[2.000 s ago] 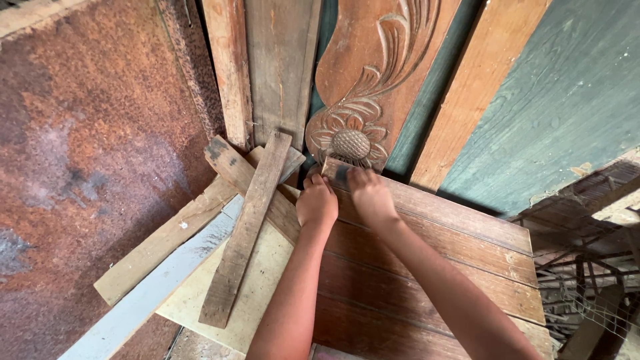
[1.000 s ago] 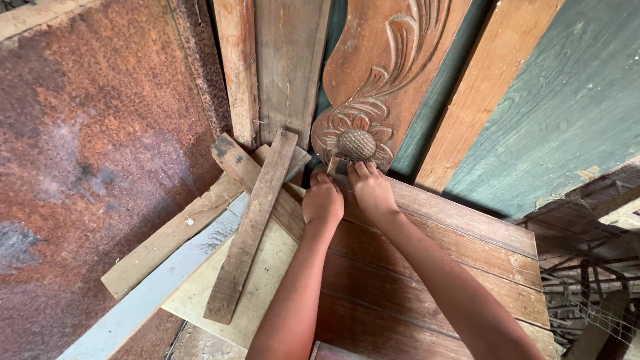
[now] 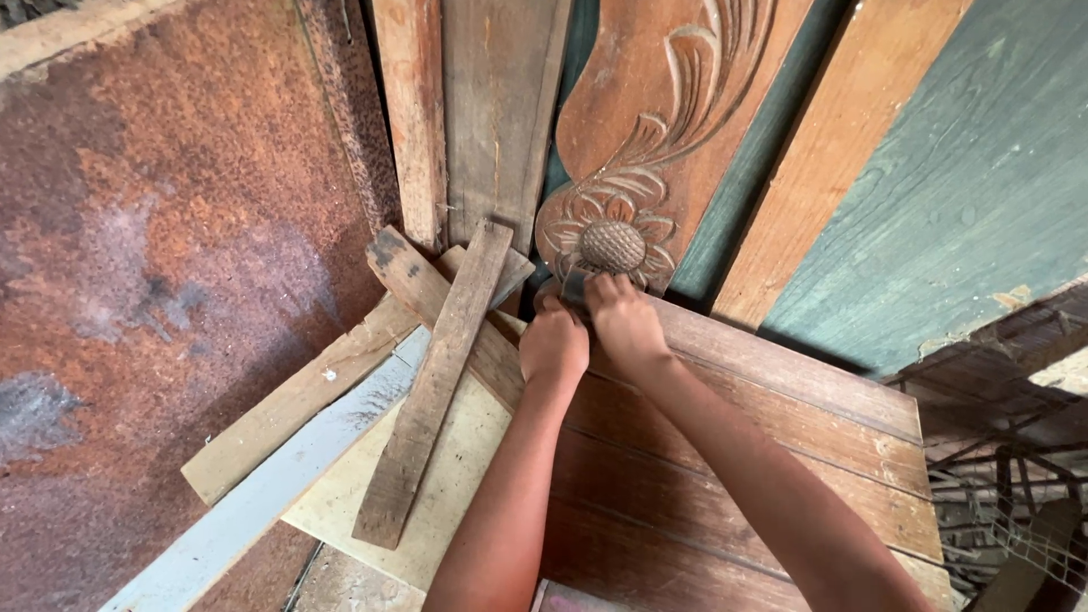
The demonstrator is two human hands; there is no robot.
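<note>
A carved wooden panel (image 3: 688, 110) with a raised flower stands upright behind a slatted wooden surface (image 3: 765, 416). At the surface's far left corner, just below the flower, both hands are close together. My left hand (image 3: 554, 340) has its fingers curled at a small dark object whose kind I cannot make out. To its right, my right hand (image 3: 625, 323) grips a small dark block-like piece (image 3: 576, 287) at the foot of the carving. The fingers hide most of both items.
Loose wooden strips (image 3: 433, 391) lie crossed at the left, over a white-painted board (image 3: 280, 476) and a pale sheet (image 3: 340, 510). A rusty metal sheet (image 3: 170, 255) stands far left. Upright planks and a green panel (image 3: 952, 187) stand behind. Wire mesh (image 3: 1020, 544) is at the right.
Both hands stay at the foot of the carved panel, with small shifts of the fingers around the dark piece. The strips and boards have not moved.
</note>
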